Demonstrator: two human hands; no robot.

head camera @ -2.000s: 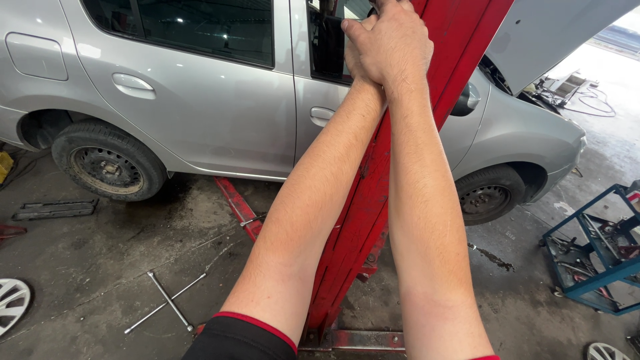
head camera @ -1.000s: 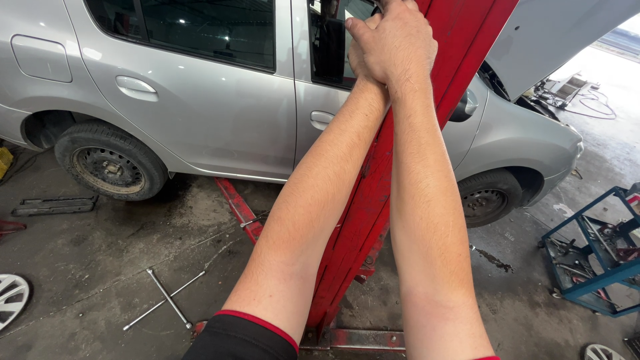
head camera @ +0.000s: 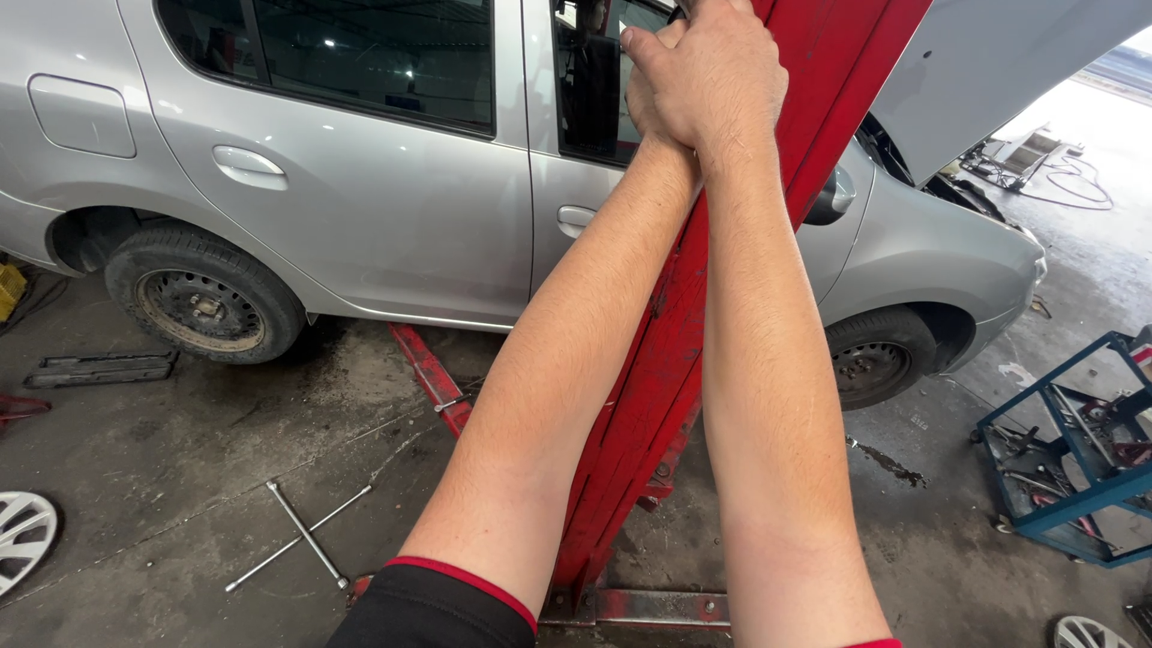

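Observation:
Both my hands are raised together at the top edge, in front of the red steel post of a car lift point(head camera: 711, 306). My right hand point(head camera: 731, 85) lies over my left hand point(head camera: 650, 99), which it partly covers. A dark piece shows just above the fingers, cut off by the frame; what the hands grip cannot be made out. Behind the post stands a silver car point(head camera: 387, 225) with its hood point(head camera: 972, 72) raised. Its rear wheel point(head camera: 207, 301) and front wheel point(head camera: 873, 360) bear steel rims without covers. A red lift arm point(head camera: 432, 373) reaches under the car.
A four-way lug wrench point(head camera: 306, 535) lies on the concrete floor at lower left. Wheel covers point(head camera: 22, 540) lie at the lower left and lower right. A blue tool cart point(head camera: 1071, 450) with tools stands at right. A dark flat tray or case point(head camera: 103, 369) is near the rear wheel.

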